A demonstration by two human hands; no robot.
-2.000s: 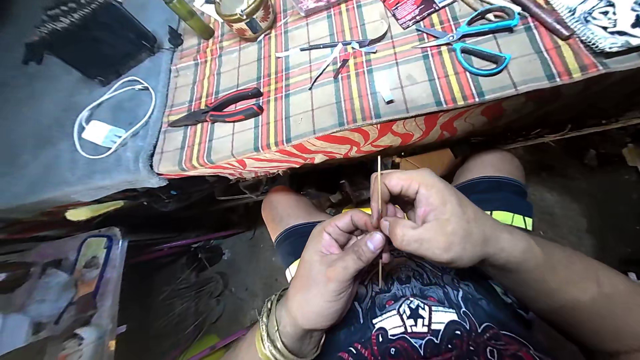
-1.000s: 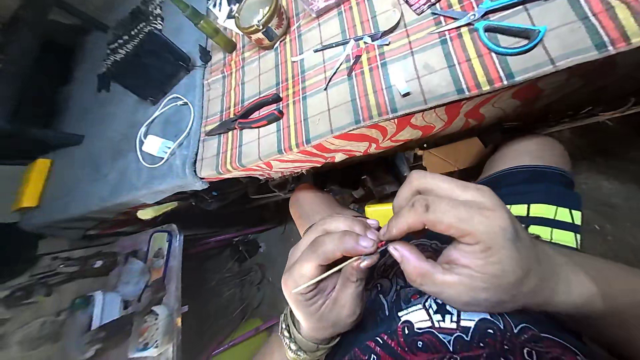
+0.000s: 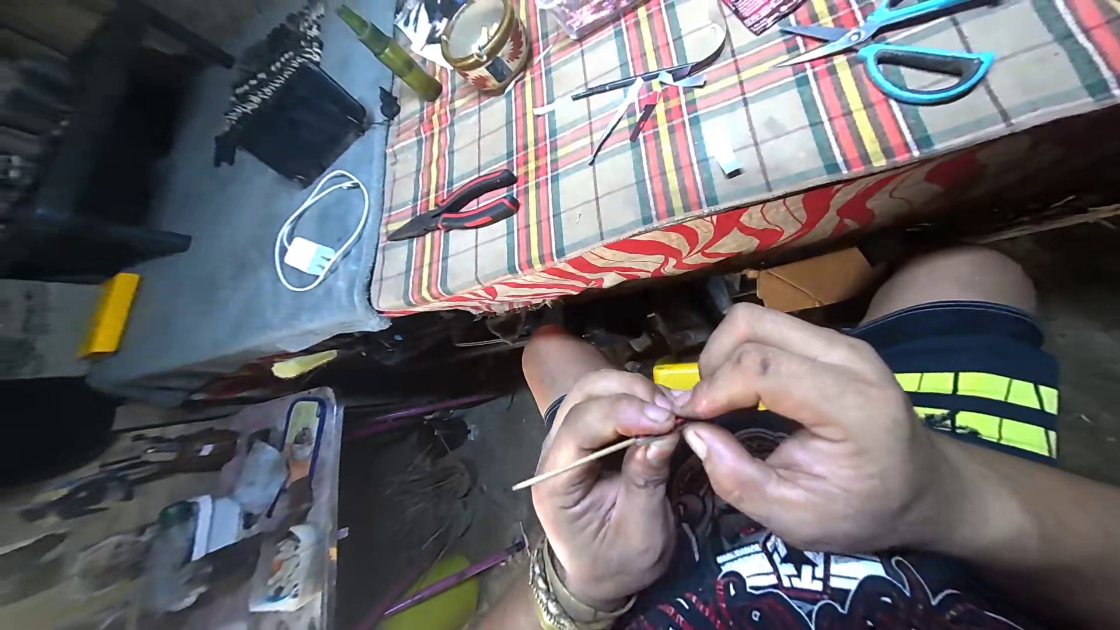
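Observation:
My left hand (image 3: 608, 472) pinches a thin wooden stick (image 3: 573, 464) between thumb and fingers above my lap. The stick's pale end sticks out down and to the left; a small dark red bit shows at the fingertips. My right hand (image 3: 805, 429) has its thumb and index finger pinched at that same spot, touching the left fingertips; what lies between them is mostly hidden. On the plaid cloth beyond lie long-nose pliers (image 3: 477, 203) with black and red handles, scissors (image 3: 927, 74) with blue handles, and a thin black tool (image 3: 647, 74) among narrow strips.
A plaid-covered table (image 3: 560, 223) spans the area ahead. Left of it, a grey surface holds a white charger with cable (image 3: 308, 255) and a black pouch (image 3: 297, 118). A round tin (image 3: 486, 44) and a green bottle (image 3: 389, 52) stand far back. A clear plastic box (image 3: 328, 490) sits lower left.
The stick stood upright between my hands two seconds ago; it now slants down to the left. My right hand has closed in over the left fingertips. The view has shifted left.

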